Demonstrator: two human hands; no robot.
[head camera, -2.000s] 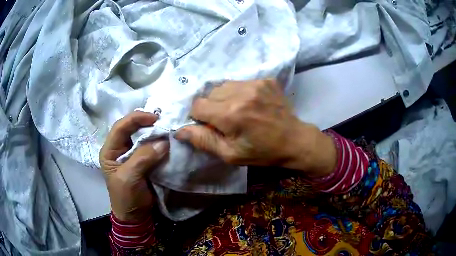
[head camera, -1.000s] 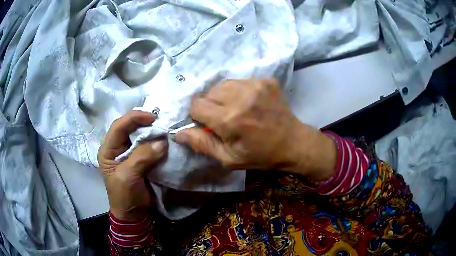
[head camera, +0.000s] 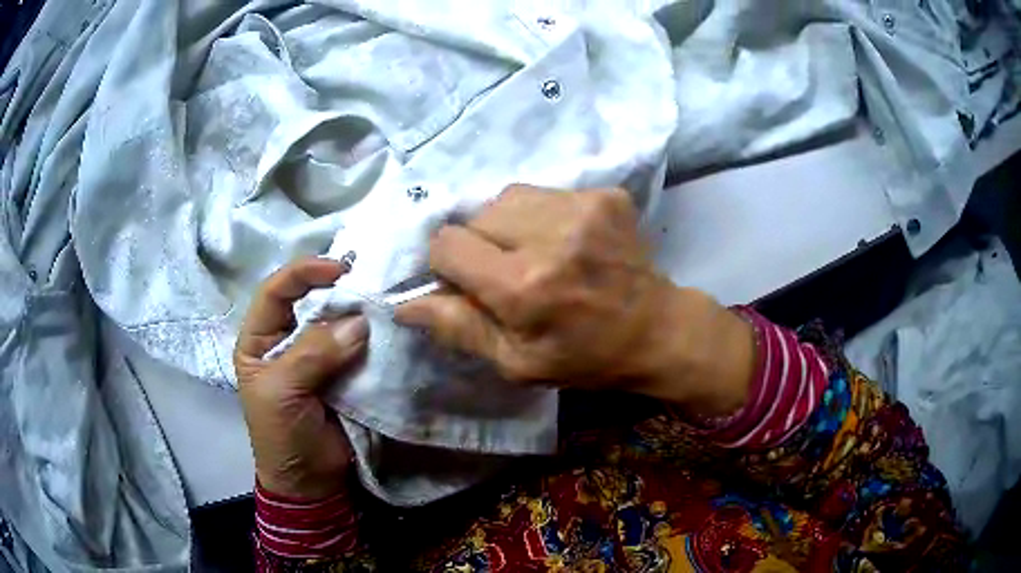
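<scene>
The pale grey-white mottled jacket (head camera: 481, 134) is spread in front of me, with dark-silver buttons along its placket. My left hand (head camera: 297, 381) pinches the folded placket edge between thumb and fingers, just below a button (head camera: 348, 260). My right hand (head camera: 549, 291) is closed around the thread snips, mostly hidden in the fist. The snips' pale blades (head camera: 412, 293) show between thumb and fingers, their tip at the cloth edge beside my left thumb. I cannot make out a loose thread.
The white table (head camera: 773, 218) has a dark front edge. A sleeve with a buttoned cuff (head camera: 912, 202) hangs over it at right. More pale cloth lies at left (head camera: 84, 414) and lower right (head camera: 952, 358). Patterned clothing (head camera: 717, 504) covers my lap.
The view has shifted slightly. Both hands stay at the same place on the placket. The snips' blades show now, unlike two seconds ago; the orange-red spot seen one second ago is hidden.
</scene>
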